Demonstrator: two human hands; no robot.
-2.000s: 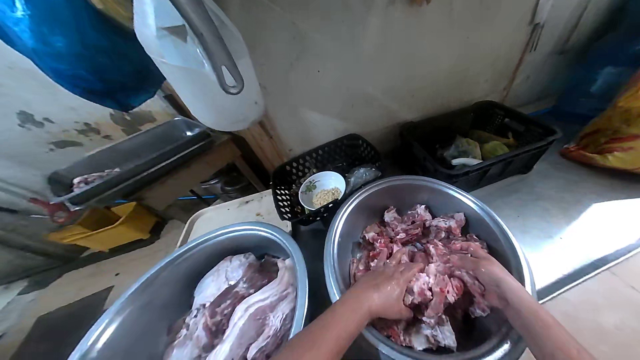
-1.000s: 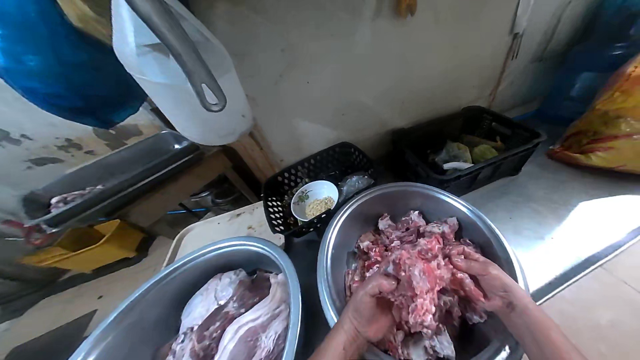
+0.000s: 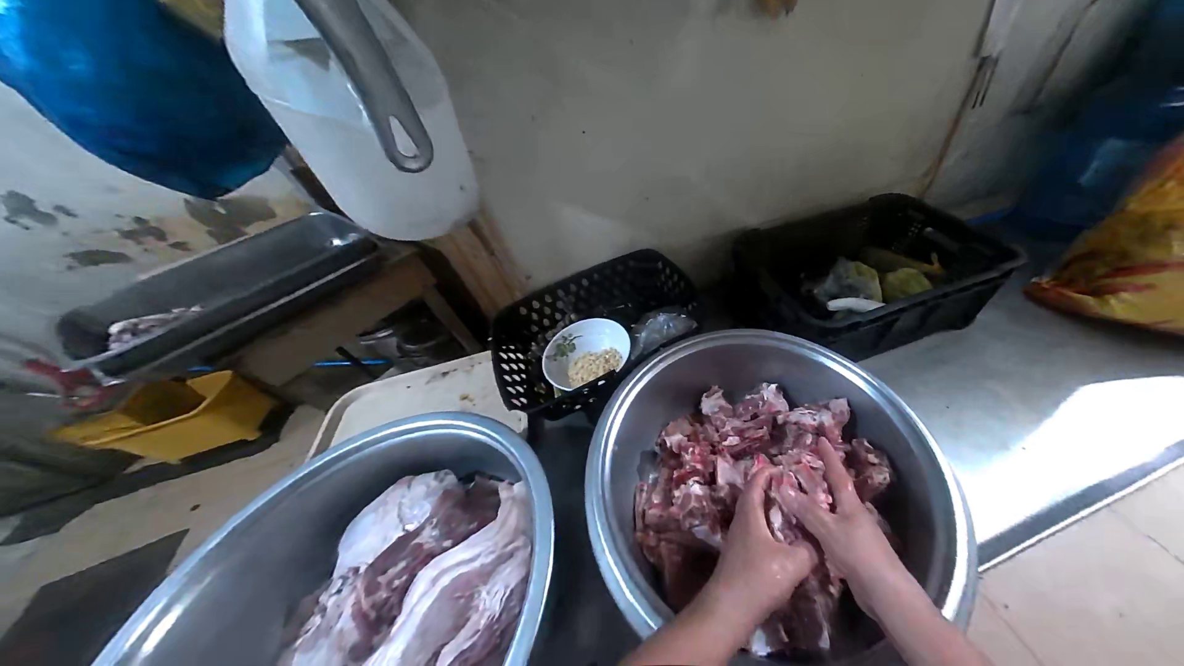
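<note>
A round metal basin holds a heap of chopped raw meat pieces with bone. Both of my hands are inside it, close together over the heap. My left hand is half curled against the pieces, thumb up. Beside it on the right, my right hand rests on the meat with its fingers stretched forward. Some fingertips are hidden among the pieces, and whether either hand grips one is unclear. Left of this basin stands a second metal basin, with large pale cuts of raw meat in it.
A black perforated basket behind the basins holds a white bowl of chopped pale bits. Further right are a black crate with bagged items and a yellow sack. A plastic jug hangs at upper left, above a metal trough.
My hands, spread apart around a clump of meat one second ago, are now close together. The clump has settled lower into the heap.
</note>
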